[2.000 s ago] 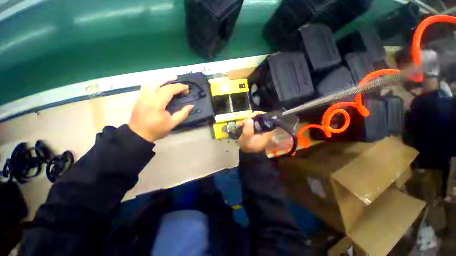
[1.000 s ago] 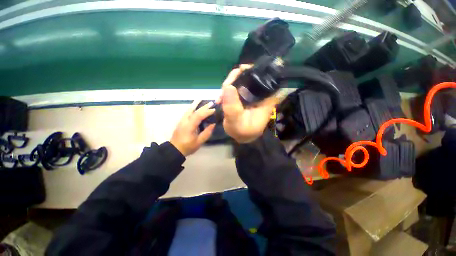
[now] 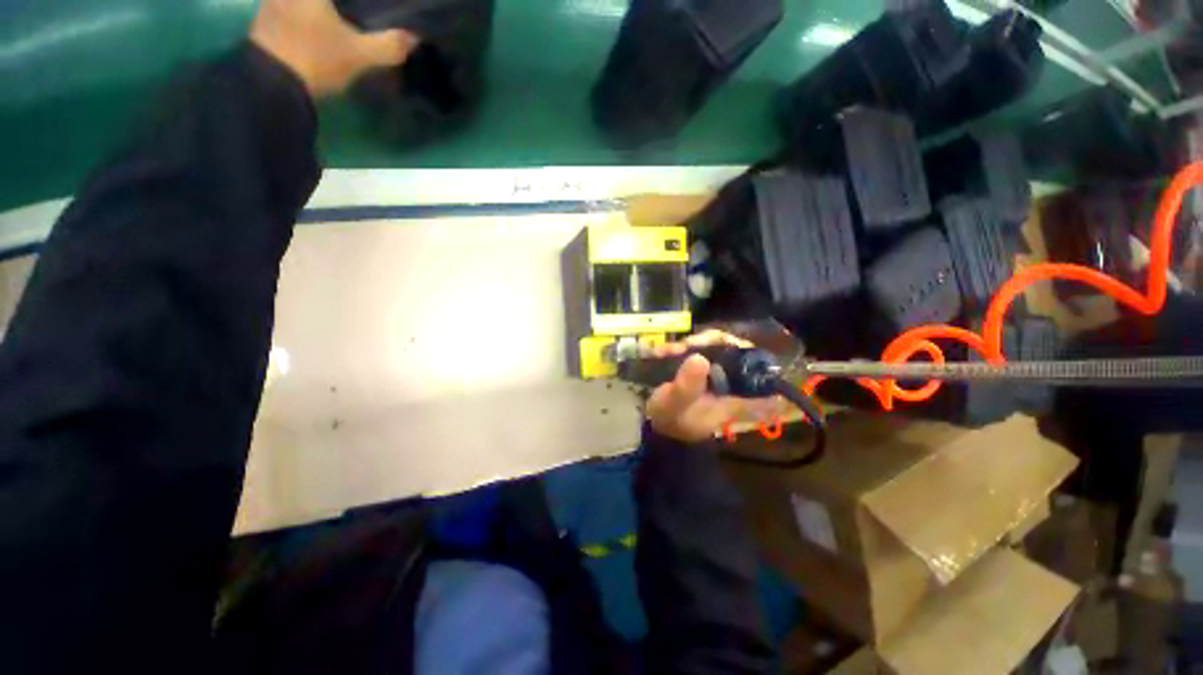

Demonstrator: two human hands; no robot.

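Note:
My right hand (image 3: 693, 393) is closed around the black electric screwdriver (image 3: 732, 371), whose tip points left at the front of the yellow and black screw feeder (image 3: 636, 293). The driver tip is at the feeder's lower yellow part; a screw is too small to see. My left hand (image 3: 323, 46) is stretched out to the upper left over the green belt. It touches a black housing (image 3: 429, 59) at the picture's top edge; the housing is blurred and partly cut off, and my fingers are partly hidden.
The pale bench (image 3: 435, 369) runs below the green conveyor belt (image 3: 548, 112). Another black housing (image 3: 673, 59) stands on the belt. Several stacked housings (image 3: 805, 237) are right of the feeder. An orange coiled hose (image 3: 1042, 274) and an open cardboard carton (image 3: 970, 501) are at the right.
My left hand has moved from the bench up to a housing on the belt. My right hand has brought the screwdriver from over the work back to the feeder. The worked housing is out of sight.

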